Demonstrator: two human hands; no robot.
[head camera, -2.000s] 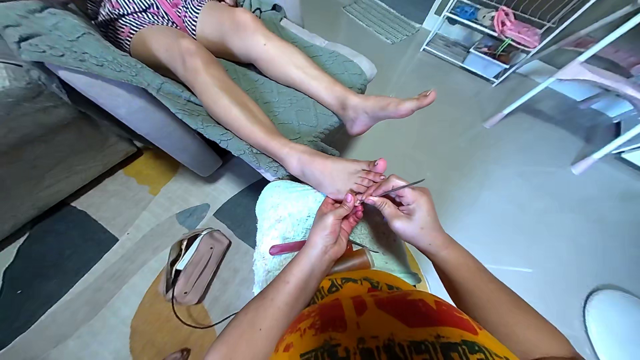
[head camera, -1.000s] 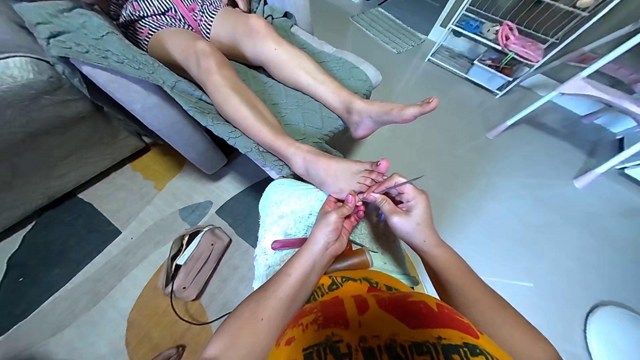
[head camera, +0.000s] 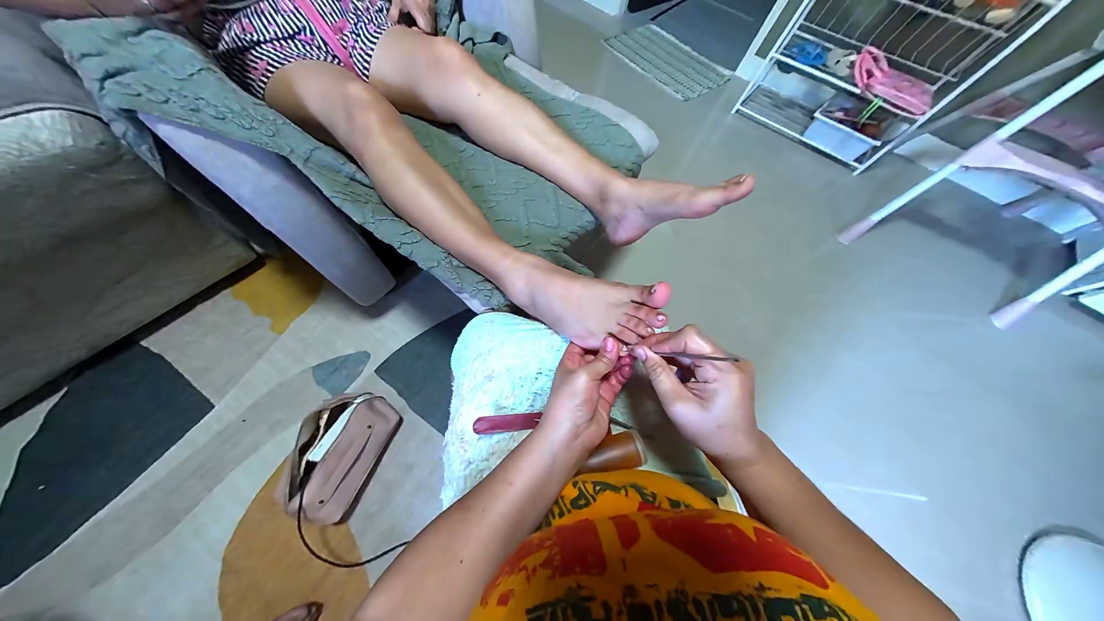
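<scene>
A person's bare foot (head camera: 595, 306) reaches over a white towel (head camera: 500, 371). My left hand (head camera: 586, 388) holds the little-toe side of that foot between thumb and fingers. In my right hand (head camera: 707, 392) is a thin metal nail tool (head camera: 703, 356), its tip at the small toe, where the fingers hide the exact contact. A dark red nail file (head camera: 509, 423) lies on the towel, partly behind my left wrist. Beside it rests a brown bottle or tube (head camera: 617, 452), partly covered by my arm. The person's other foot (head camera: 673, 203) is farther back, toes pointing right.
The person's legs lie on a green blanket (head camera: 517, 190) over a grey seat. An opened beige pouch (head camera: 354, 457) with a dark cord sits on the patterned rug (head camera: 172, 483). At the upper right stand a white wire rack (head camera: 776, 65) and a white-legged chair or frame (head camera: 975, 155).
</scene>
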